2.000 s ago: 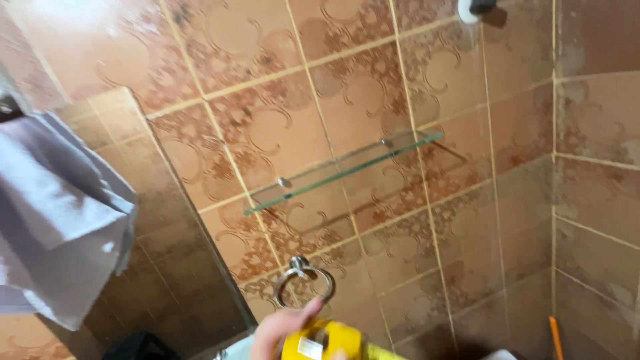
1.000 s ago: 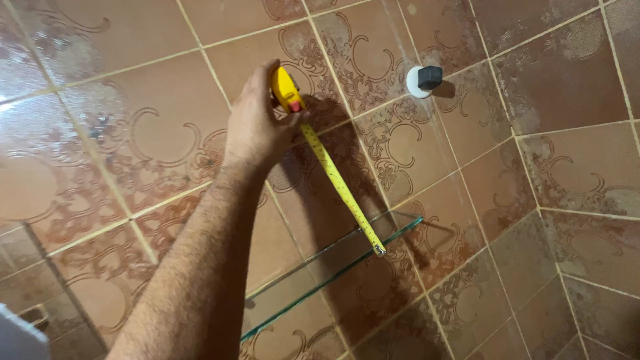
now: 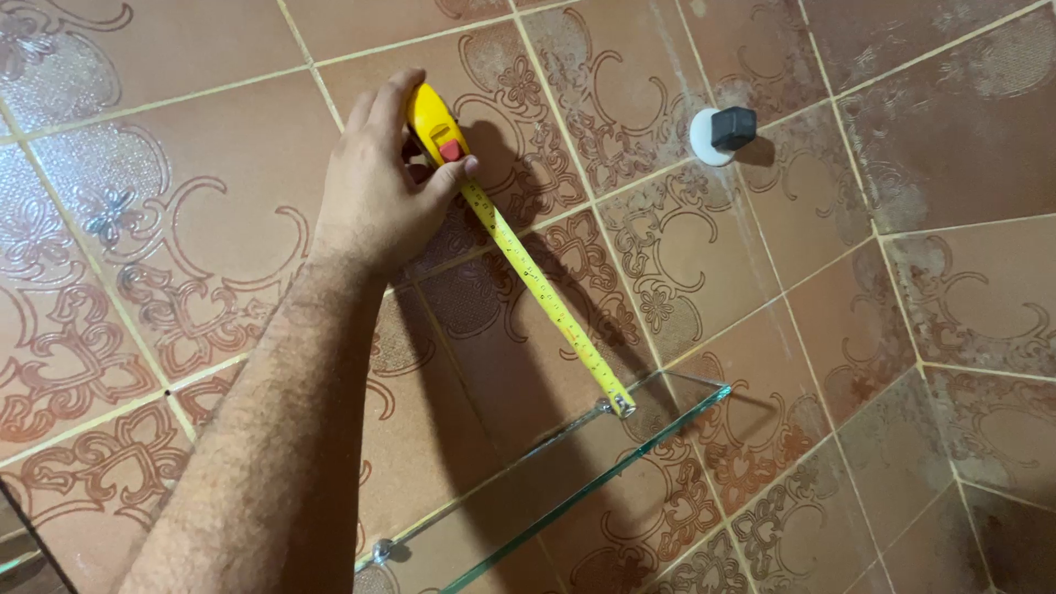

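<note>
My left hand [image 3: 396, 169], its back toward me, reaches up from the lower left and holds a yellow tape measure [image 3: 433, 120] near the tiled wall. The thumb lies beside the case's red button. From the case a yellow blade [image 3: 536, 280] with black markings slants down to the right. Its metal end hook [image 3: 624, 407] is at the back edge of a clear glass shelf [image 3: 561, 503], by a small metal shelf support [image 3: 606, 404]; whether they touch is hard to tell. My right hand is not in view.
A black knob-like fitting [image 3: 733, 128] with a white round base sticks out from the wall at upper right. The shelf's greenish front edge [image 3: 594, 487] juts out from the wall. Another shelf support [image 3: 381, 550] is at lower left. The walls meet in a corner [image 3: 899, 305] at right.
Two seconds ago the tape measure was low in the view, below the shelf and near a metal towel ring. It is now above the shelf, its blade slanting down. The view has shifted strongly.
</note>
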